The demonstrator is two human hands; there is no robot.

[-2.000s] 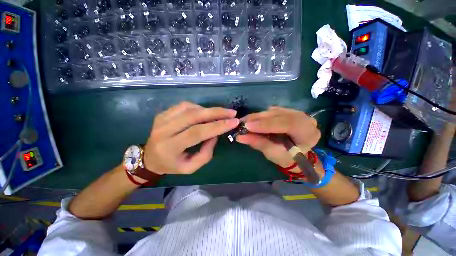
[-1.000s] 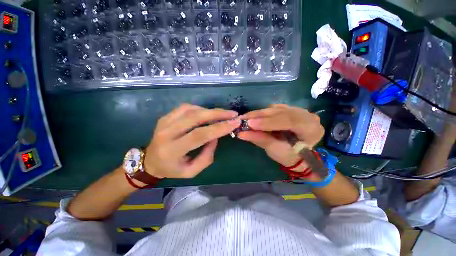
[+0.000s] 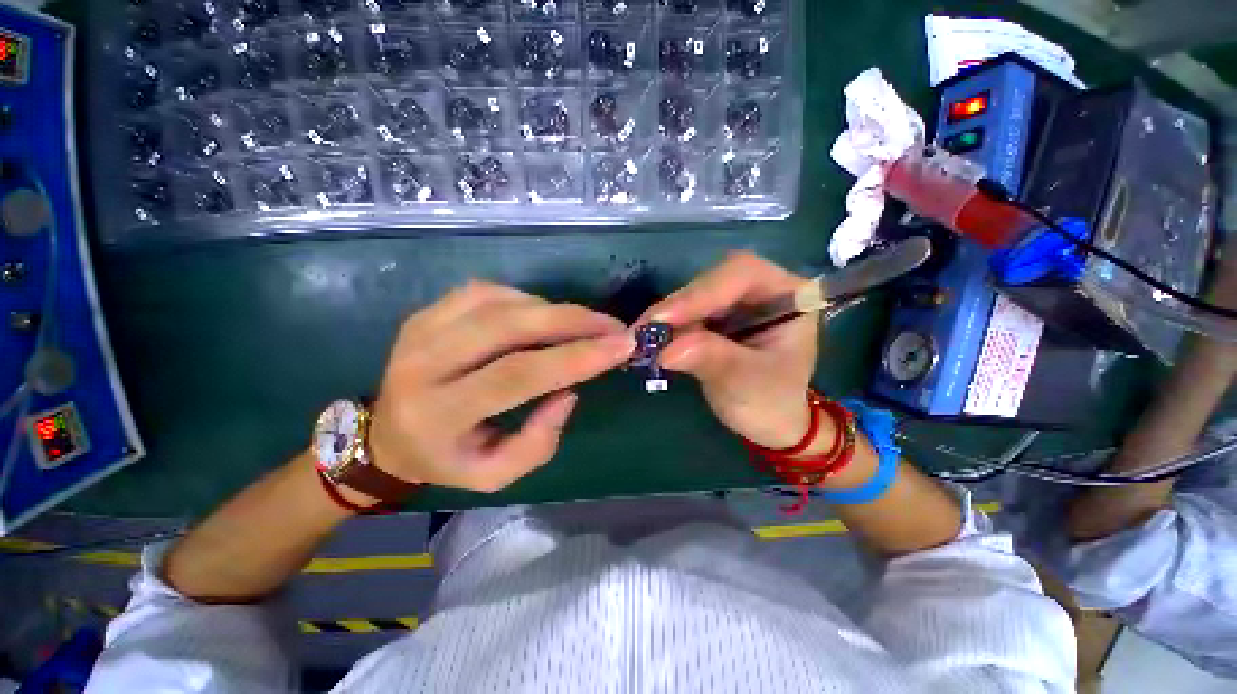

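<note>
A small dark component (image 3: 651, 342) with a white square tag hanging below it is between the fingertips of both hands. My left hand (image 3: 495, 386) pinches its left side with thumb and index finger. My right hand (image 3: 753, 355) pinches its right side and also holds slim tweezers (image 3: 868, 275), which point up and to the right, with a pale band near the grip. Small black parts (image 3: 628, 275) lie in a loose pile on the green bench (image 3: 244, 353), just beyond the fingertips. The clear blister tray (image 3: 448, 217) lies behind, with rows of similar tagged components.
A blue machine (image 3: 61, 271) with red displays stands at the left. At the right are a blue dispenser (image 3: 936, 386) with a gauge, a red syringe (image 3: 956, 203), a crumpled tissue (image 3: 868, 122) and cables. Another person's arm (image 3: 1167, 420) is at the right edge.
My right hand has turned, and the tweezers now swing up and to the right instead of lying down over the wrist. The component has turned, and its tag hangs lower. The whole view has shifted slightly.
</note>
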